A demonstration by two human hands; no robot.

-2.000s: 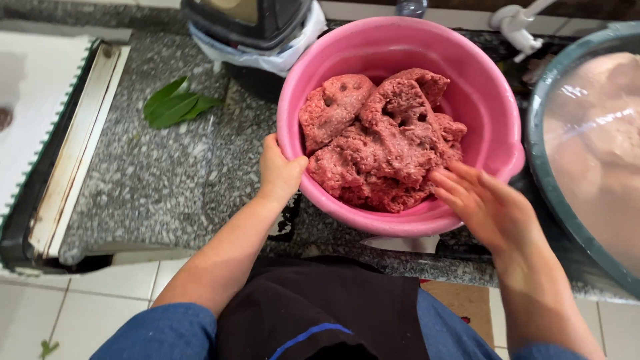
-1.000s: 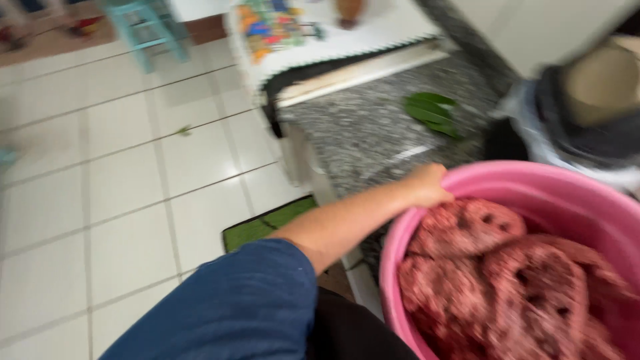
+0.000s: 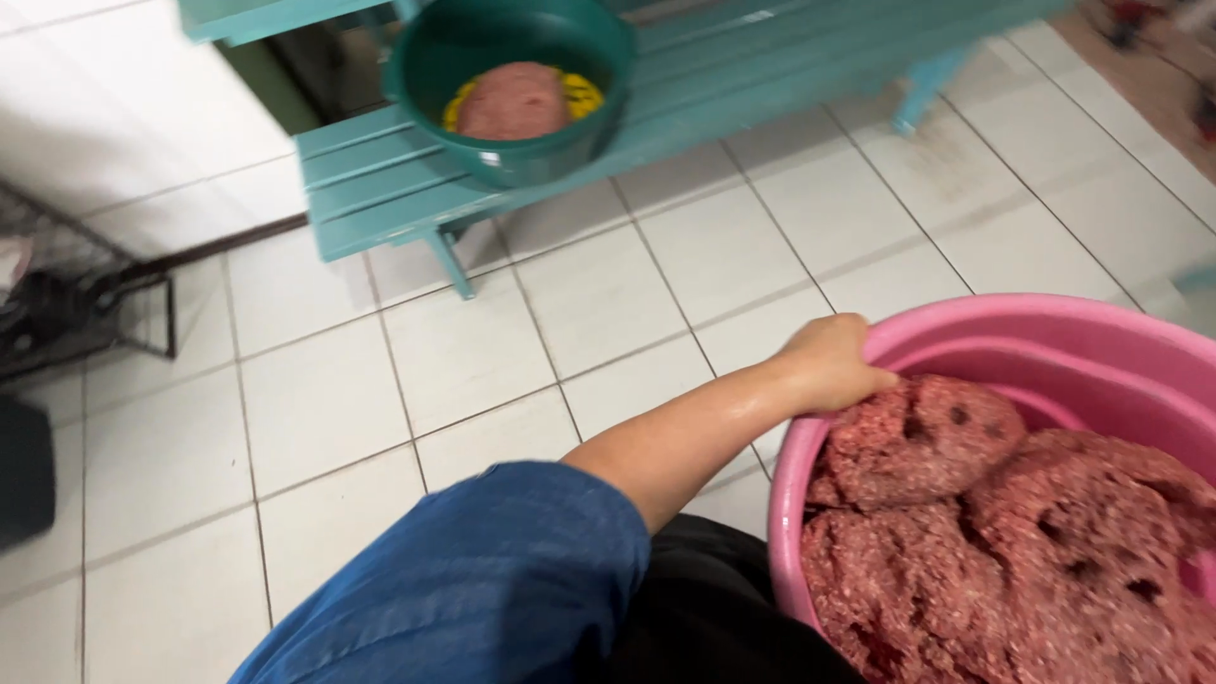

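Observation:
A large pink plastic basin (image 3: 1035,318) fills the lower right, with a big mass of raw ground meat (image 3: 1064,532) inside. My left hand (image 3: 831,361) grips the basin's rim at its upper left, thumb over the edge close to the meat. The basin's right side is cut off by the frame, and my right hand is out of view. At the top, a dark green plastic tub (image 3: 532,157) stands on a teal slatted wooden bench (image 3: 712,104); a lump of ground meat (image 3: 513,100) lies in it, on something yellow.
White floor tiles (image 3: 475,361) lie between me and the bench. A black wire rack (image 3: 85,275) and a dark container (image 3: 24,465) are at the left edge. Above the bench's left end is another teal surface (image 3: 275,14). The bench's leg (image 3: 931,90) reaches the floor at the upper right.
The view has swung from the granite counter to the bench. The pink basin, on the counter two seconds ago, has moved away from it with my left hand on its rim. My right hand has left view.

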